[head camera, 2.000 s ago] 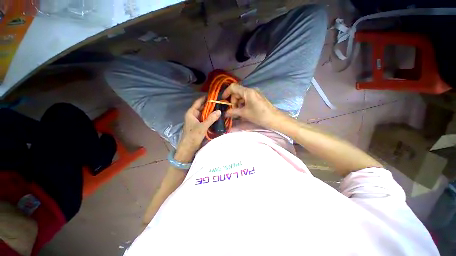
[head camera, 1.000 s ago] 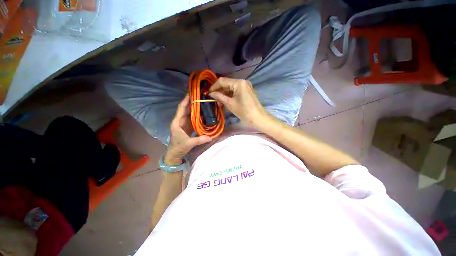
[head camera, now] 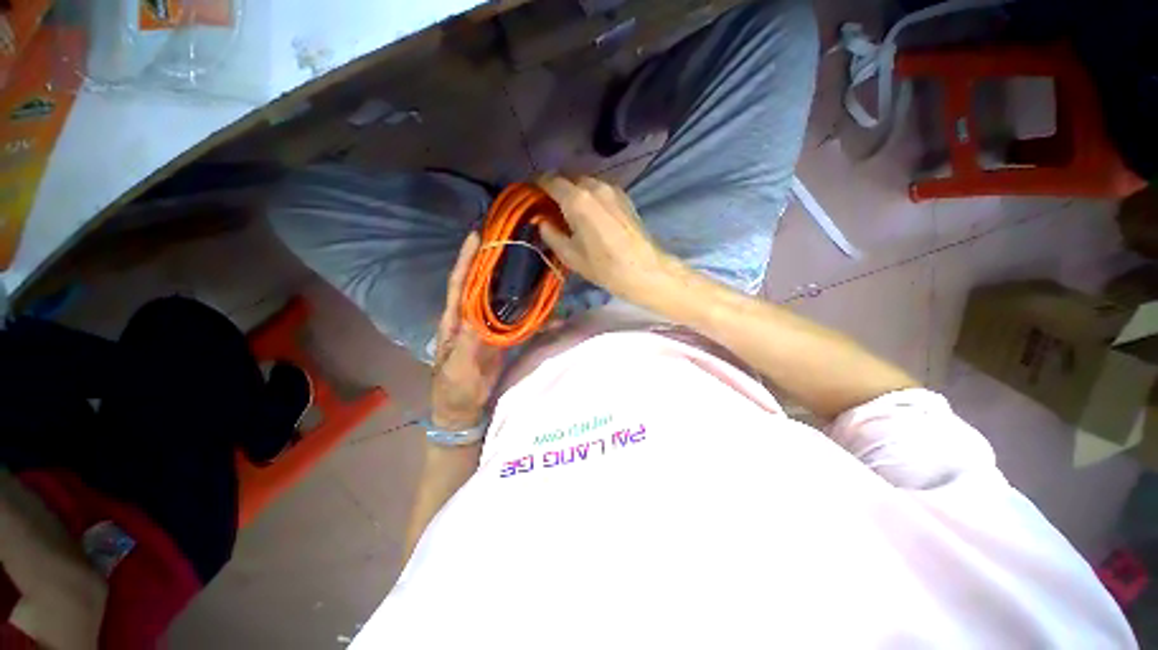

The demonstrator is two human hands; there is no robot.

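An orange cable coil (head camera: 483, 307) is held over my lap, with black plug parts (head camera: 514, 273) lying inside its loops. A thin tan rubber band (head camera: 508, 241) crosses the coil. My left hand (head camera: 465, 362), with a pale bracelet at the wrist, holds the coil from its left side and from below; part of its fingers is hidden behind the coil. My right hand (head camera: 601, 231) has its fingers on the coil's upper right edge, beside the plug parts. Its fingertips are partly hidden.
A white table (head camera: 305, 57) curves across the upper left, with a clear plastic tray (head camera: 172, 51) and an orange printed box (head camera: 38, 133). An orange stool (head camera: 946, 127) stands at the upper right, a brown carton (head camera: 1041, 349) at the right. A person in dark trousers (head camera: 178, 394) sits at the left.
The coil has moved left and tilted. My left hand has shifted to its lower left side and behind it. My right hand has moved from the band to the coil's upper right edge.
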